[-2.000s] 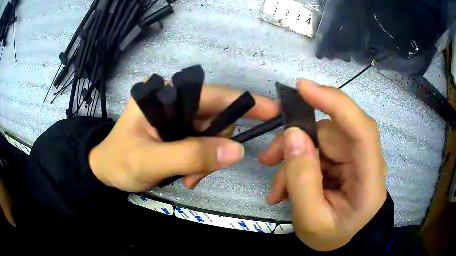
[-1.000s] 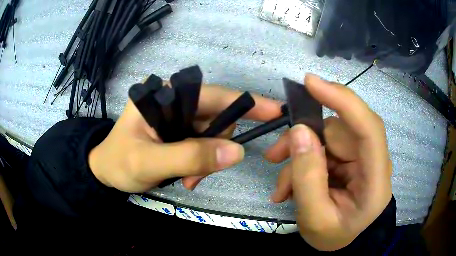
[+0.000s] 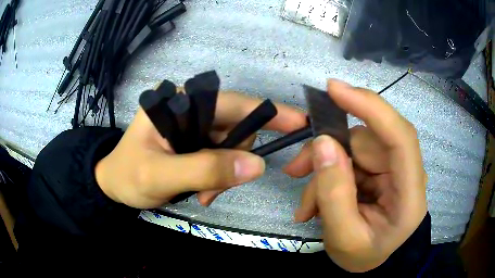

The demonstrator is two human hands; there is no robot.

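Observation:
My left hand (image 3: 179, 163) is closed around several black antennas (image 3: 202, 106), their thick ends fanned upward. One antenna stem (image 3: 282, 141) sticks out to the right from between its thumb and fingers. My right hand (image 3: 363, 179) holds a flat dark grey trimming knife (image 3: 328, 117), slanted tip up, between thumb and fingers. The blade lies at the stem's right end and hides most of the joint there. A thin black cable (image 3: 393, 83) shows beyond my right index finger, with a tiny yellowish dot at its tip. The knife's handle is hidden in my hand.
A loose pile of black antennas (image 3: 116, 49) lies at the upper left. A large dark plastic bag (image 3: 407, 38) is at the upper right, beside a whitish number label (image 3: 313, 16). A long dark strip (image 3: 469, 103) lies at the far right. A blue-printed white strip (image 3: 239, 237) runs along the near edge.
Compared with two seconds ago, my right hand and the knife are slightly further right, and the cable tip has shifted a little right. My left hand and its antennas have barely moved.

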